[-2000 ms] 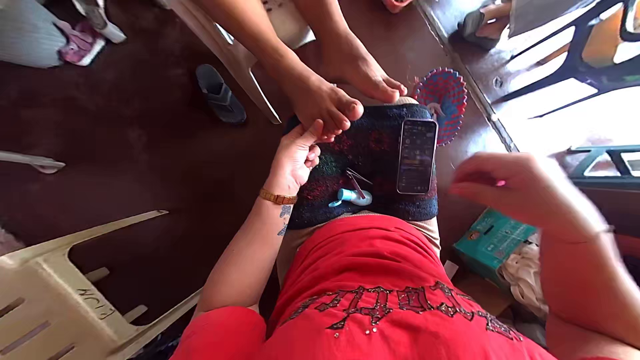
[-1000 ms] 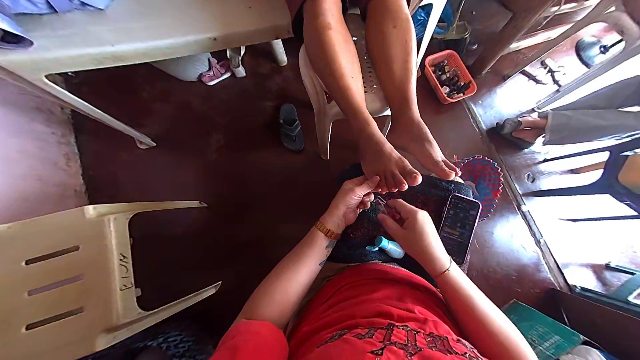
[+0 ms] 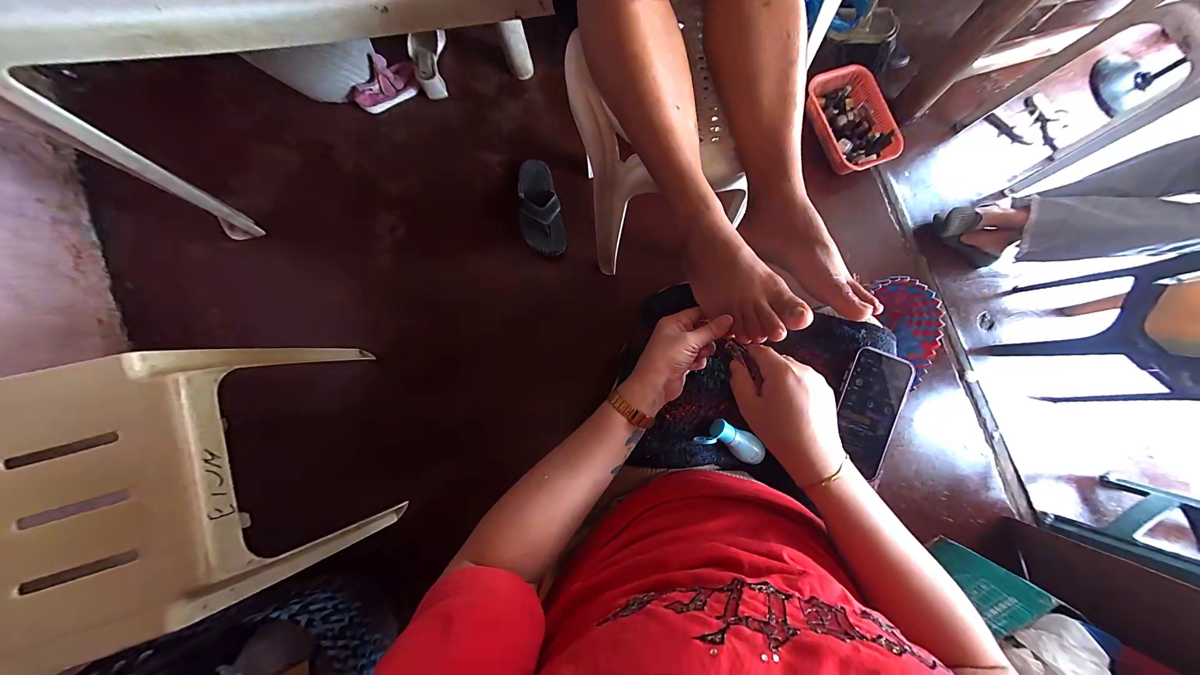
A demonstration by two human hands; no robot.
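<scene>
Another person's bare foot (image 3: 742, 281) rests over the dark towel (image 3: 689, 412) across my lap. My left hand (image 3: 677, 354) grips the small-toe side of that foot. My right hand (image 3: 786, 398) is closed on a small metal tool (image 3: 737, 352), its tip at the toes; the tool is partly hidden, and its exact kind cannot be told. The person's other foot (image 3: 814, 258) lies just to the right. A light-blue squeeze bottle (image 3: 738, 441) with its cap flipped up lies by my right wrist, and a smartphone (image 3: 874, 412) lies at the towel's right edge.
A white plastic chair (image 3: 611, 178) stands under the person's legs, with a grey flip-flop (image 3: 541, 208) left of it. An orange basket (image 3: 854, 117) of small bottles is at upper right. A beige plastic chair (image 3: 178, 469) stands at left. A round red-and-blue mat (image 3: 907, 323) lies beyond the phone.
My right hand, raised empty-looking at the right two seconds ago, has come to the toes and holds the metal tool, which lay on the towel. The view has shifted.
</scene>
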